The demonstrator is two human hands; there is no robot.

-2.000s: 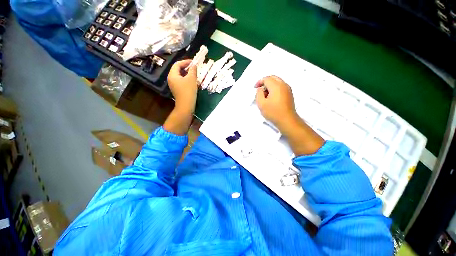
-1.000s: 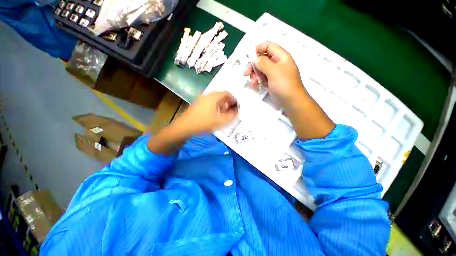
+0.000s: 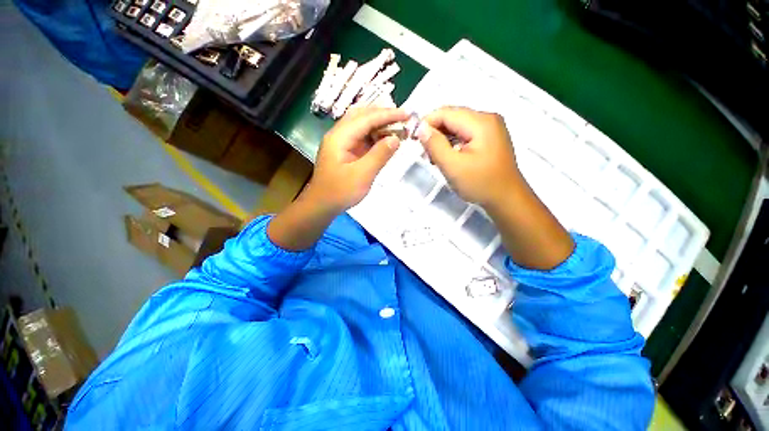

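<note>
My left hand (image 3: 350, 160) and my right hand (image 3: 468, 156) meet at the fingertips over the top left part of the white blister tray (image 3: 582, 185). A small silvery piece (image 3: 411, 126) is pinched between both hands' fingertips; it is too small and covered to make out which part it is. A pile of pale strips (image 3: 358, 82) lies on the green mat just beyond my left hand. Two faint outlined shapes, one at the near edge (image 3: 416, 236) and one further right (image 3: 483, 287), show in the tray.
A black parts tray (image 3: 253, 93) with rows of units and a clear bag of pale strips (image 3: 244, 18) stand at the upper left. A small unit (image 3: 635, 296) sits near the tray's right end. Cardboard boxes (image 3: 173, 226) are on the floor at left. Black trays are at right.
My left hand has gone from the strips down to the tray's near edge, then up to meet my right hand. The dark piece seen earlier near that edge no longer shows there.
</note>
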